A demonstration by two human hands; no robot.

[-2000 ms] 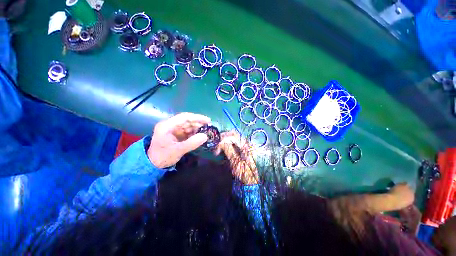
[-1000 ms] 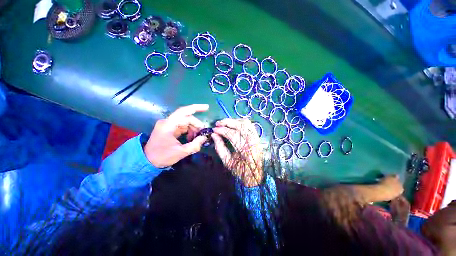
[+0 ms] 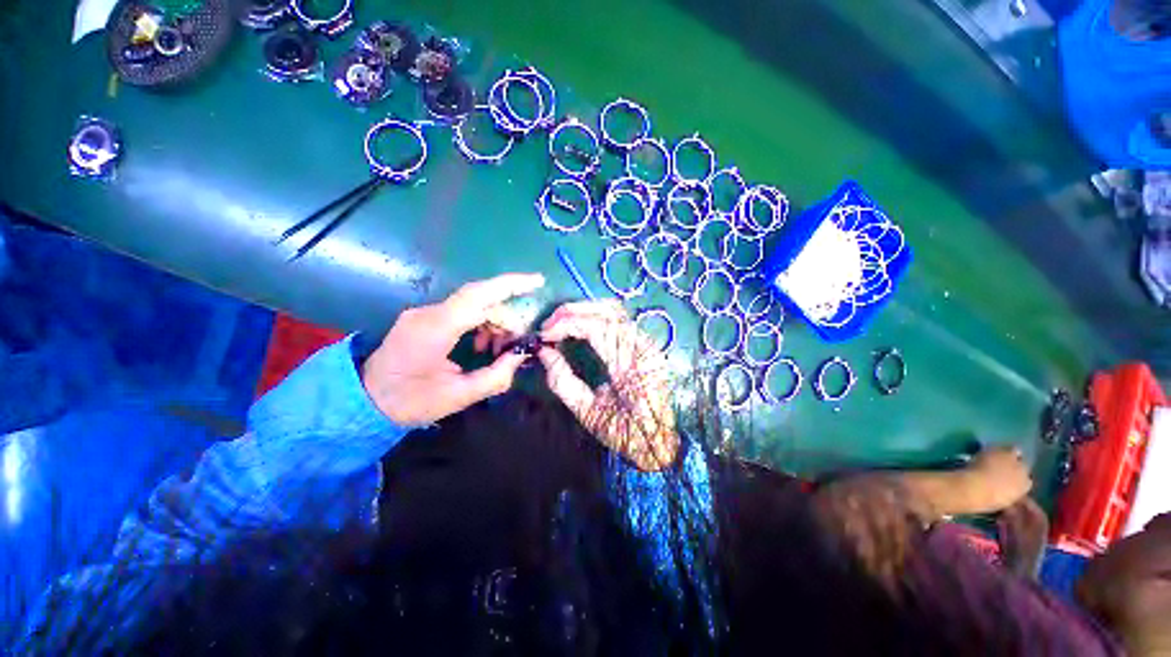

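Observation:
My left hand (image 3: 443,353) and my right hand (image 3: 614,379) meet at the near edge of the green bench. Between their thumbs and fingertips they hold a small dark round body (image 3: 528,345), seen nearly edge-on and mostly hidden by the fingers. Strands of hair cover part of my right hand. A thin blue stick (image 3: 573,273) lies on the bench just beyond my fingers. Many thin silvery rings (image 3: 664,257) lie spread beyond and right of my hands. Dark tweezers (image 3: 331,216) lie left of them, their tip end by a ring.
A blue tray (image 3: 878,304) of white hoops stands right of the rings. Dark round bodies (image 3: 365,77) cluster at upper left, near a dark round dish (image 3: 180,64). A silvery round unit (image 3: 94,149) is far left. A neighbour's arm (image 3: 957,489) and red crate (image 3: 1107,462) are at right.
The dark body has turned from showing its face to nearly edge-on, and my right hand has closed in on it. The view has shifted, so the bench items sit further left and higher.

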